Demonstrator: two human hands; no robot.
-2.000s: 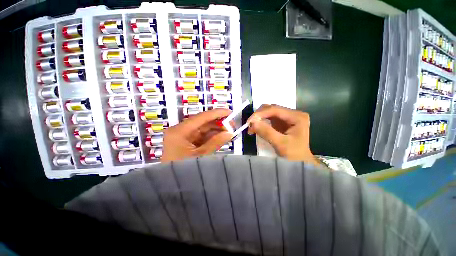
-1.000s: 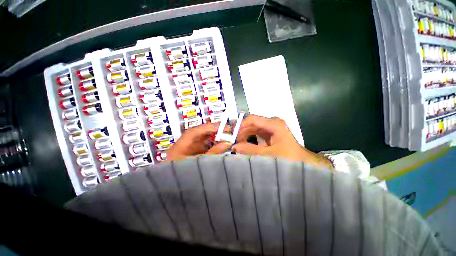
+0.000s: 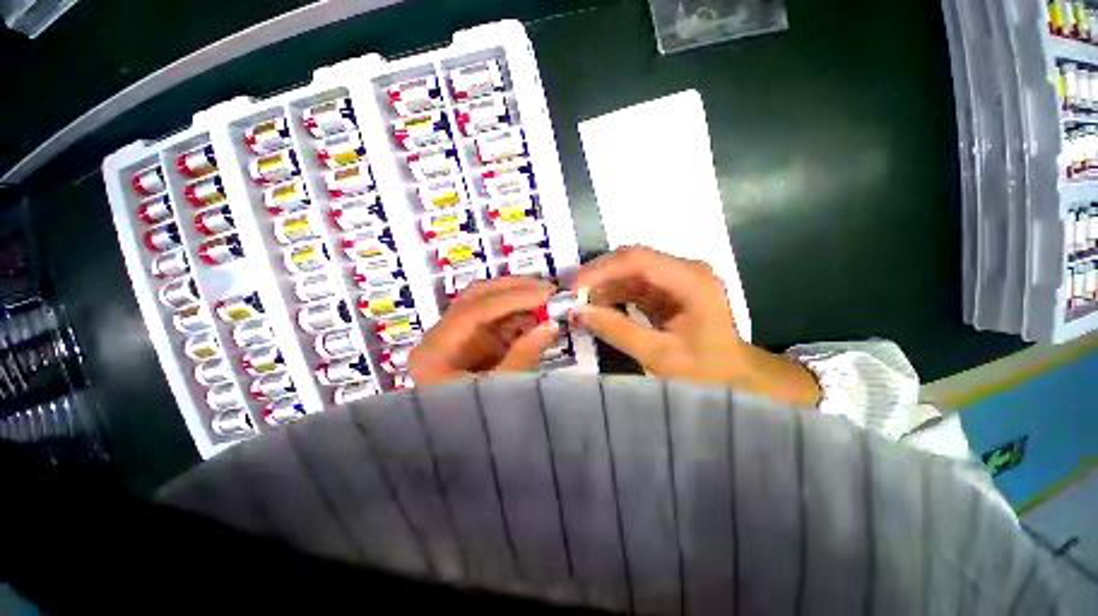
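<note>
A small cylindrical cell (image 3: 559, 309) with a red end and silver-white body is held between both hands over the tray's right edge. My left hand (image 3: 488, 327) grips it at its red end with thumb and fingers. My right hand (image 3: 662, 315) has its fingertips on the other end, where a small white strip (image 3: 583, 298) shows. The fingers hide part of the cell. The white blister tray (image 3: 552, 181) lies left of and below the hands, its columns filled with similar cells and one pocket empty in the second column. A white sheet (image 3: 656, 181) lies right of the tray.
A greyish clear pad (image 3: 720, 22) is at the far edge of the view. Stacked blister trays (image 3: 1011, 181) with cells stand at the right. Dark fixtures with shiny points (image 3: 36, 361) are at the left. A pale rail (image 3: 241, 75) runs behind the tray. Blue floor shows at lower right.
The view has turned and shifted. The long white strip that stood out between my hands now shows only as a small piece at the cell, and my fingertips have closed in around the cell.
</note>
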